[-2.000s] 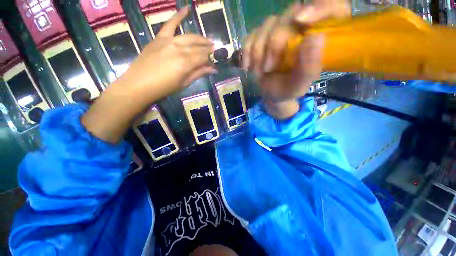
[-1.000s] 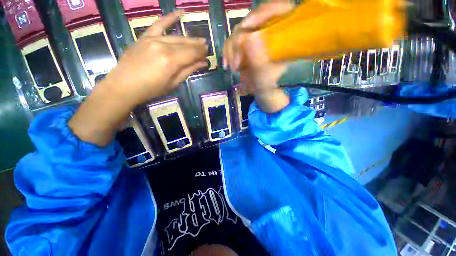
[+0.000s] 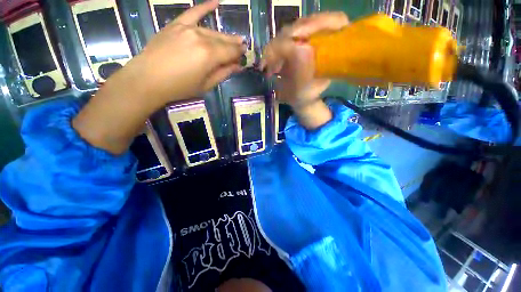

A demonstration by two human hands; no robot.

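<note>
Phone half-assemblies with pale gold frames and dark screens lie in two rows in a clear blister tray [image 3: 224,86]. My right hand [image 3: 294,68] is closed around the yellow-orange electric screwdriver [image 3: 383,52], which lies sideways with its front end toward my left hand. The bit is not clearly visible. My left hand [image 3: 185,57] is over a back-row phone [image 3: 235,21], index finger raised and the other fingertips near its lower end. I see nothing held in it; a tiny part at the fingertips could be hidden. A smaller closed phone [image 3: 252,126] lies in the front row.
A second clear blister tray [image 3: 400,98] with several phones is at the upper right. The screwdriver's black cord [image 3: 497,94] loops down at the right. The green bench top [image 3: 12,122] shows at the left. A pale grid rack [image 3: 477,259] is at the lower right. A blue sleeve [image 3: 477,121] shows at the right.
The tray phones appear shifted lower in the picture, and the second tray shows more. The screwdriver has swung from the upper right to lie more level; my right hand still grips it. My left hand keeps its shape.
</note>
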